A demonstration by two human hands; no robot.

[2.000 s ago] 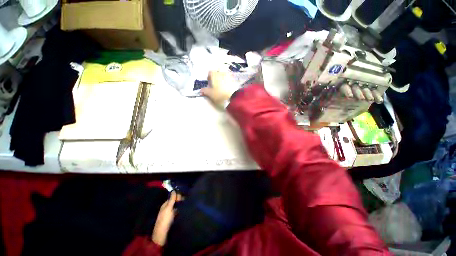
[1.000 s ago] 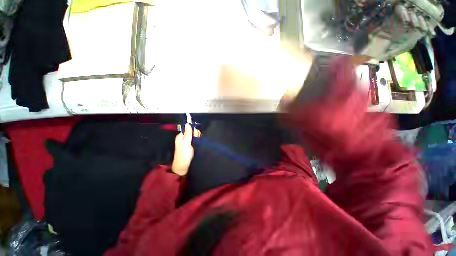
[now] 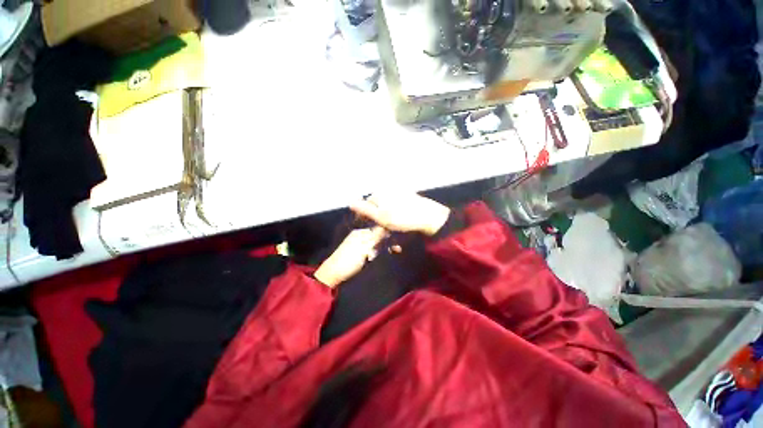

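Observation:
My left hand [image 3: 351, 255] is at the table's front edge over my lap, its fingers curled against the black cloth [image 3: 376, 288]. My right hand [image 3: 406, 214] is just above and right of it, close to or touching it, with fingers pointing left. What either hand holds is too small and blurred to tell. More black cloth [image 3: 176, 334] hangs over my lap at the left. The overlock machine [image 3: 494, 63] stands at the top right, its upper part cut off by the picture's edge.
The white table [image 3: 309, 150] runs across the view. A yellow-green cloth [image 3: 151, 79], a carton [image 3: 117, 21] and black cloth [image 3: 58, 159] are at the left. Red thread [image 3: 535, 163] hangs near the accessory tray [image 3: 623, 129]. Plastic bags [image 3: 686, 255] lie on the floor at right.
My right hand has come back from the far side of the table to my left hand at the front edge. The view has tilted down and turned.

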